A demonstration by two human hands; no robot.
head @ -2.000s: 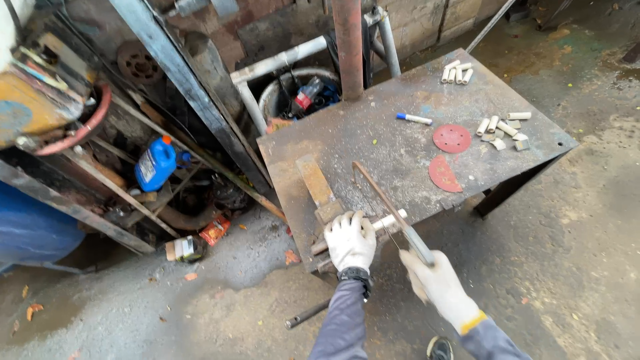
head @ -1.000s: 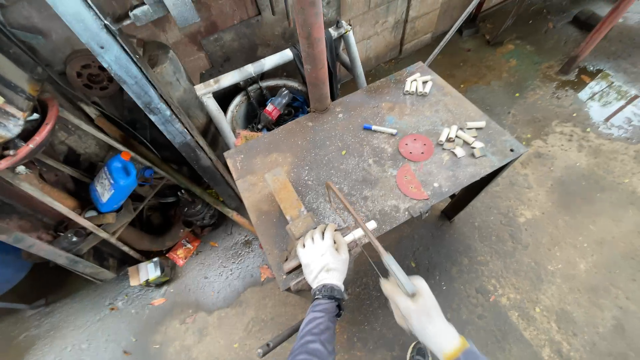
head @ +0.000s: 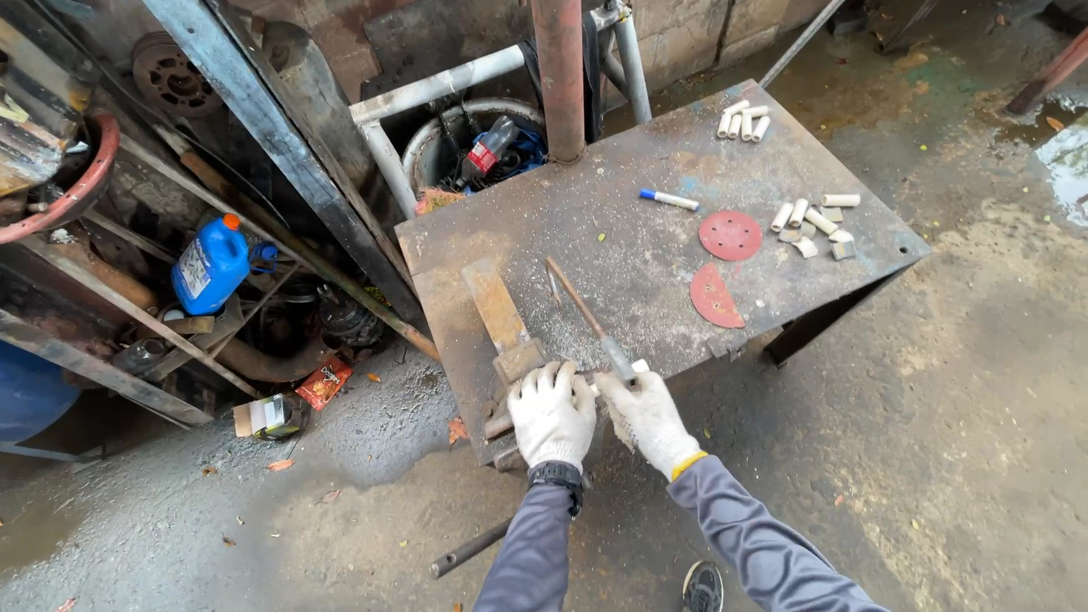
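Observation:
My left hand (head: 554, 416), in a white knitted glove, rests over the jaws of a rusty bench vise (head: 518, 359) at the near edge of the steel table. Its fingers lie at a white pipe (head: 639, 366), mostly hidden by both hands. My gloved right hand (head: 648, 418) is closed round the handle of a hacksaw (head: 578, 299), whose frame points away over the table. The saw blade is hard to make out. Several short cut white pipe pieces (head: 840, 201) lie at the table's right, with another group (head: 733, 125) near the far corner.
A blue-capped marker (head: 670, 201), a red sanding disc (head: 730, 235) and a half disc (head: 716, 296) lie on the steel table (head: 629, 204). A red post (head: 559, 81) stands at its back edge. The vise handle bar (head: 470, 548) sticks out below. A blue jug (head: 210, 265) sits left.
My right hand has moved forward with the hacksaw, from nearer my body to close beside my left hand. My left hand stays at the vise.

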